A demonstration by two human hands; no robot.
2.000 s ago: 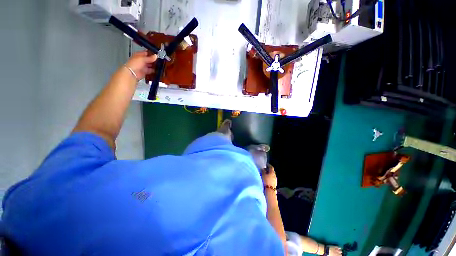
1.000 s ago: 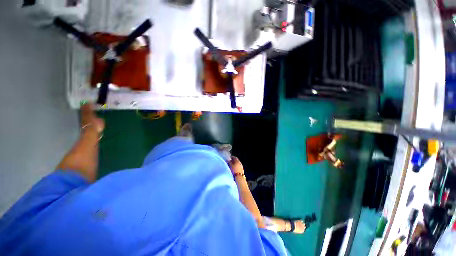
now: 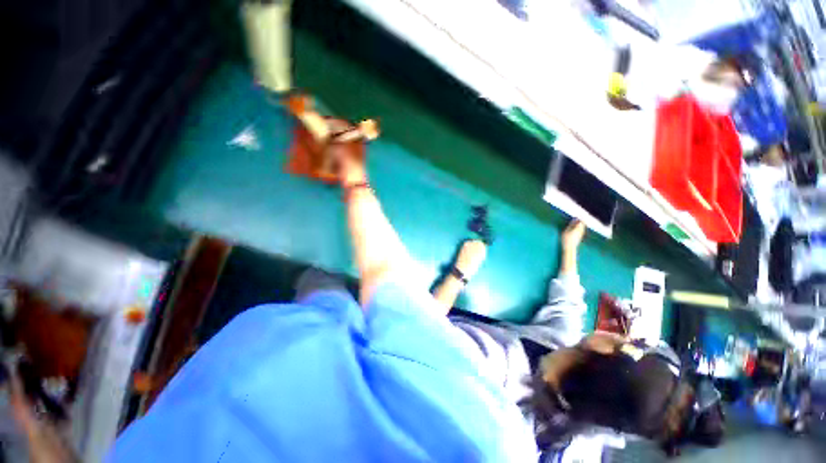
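The view is blurred. My right hand [image 3: 349,166], with a red bracelet, is at the near side of a reddish-brown assembly fixture [image 3: 311,154] with tan clamp-like parts, on the green-matted bench [image 3: 412,194]. My fingers overlap the fixture, and I cannot tell whether they grip anything. A small silver-white hub bracket [image 3: 244,137] lies on the mat left of the fixture. A blurred skin-toned shape at the lower left edge seems to be my left hand [image 3: 29,420], cut off and unclear, near the machine.
Black slotted trays [image 3: 100,108] stand at left, the white machine table [image 3: 113,353] below. A coworker [image 3: 616,380] sits at right, hands over the bench; small black parts [image 3: 479,222] lie near one hand. The long white shelf [image 3: 507,68] holds red bins [image 3: 693,158].
The view has swung right, so the bench and fixture are now nearer the centre and the machine is at lower left. My right hand has moved from beside my body to the fixture.
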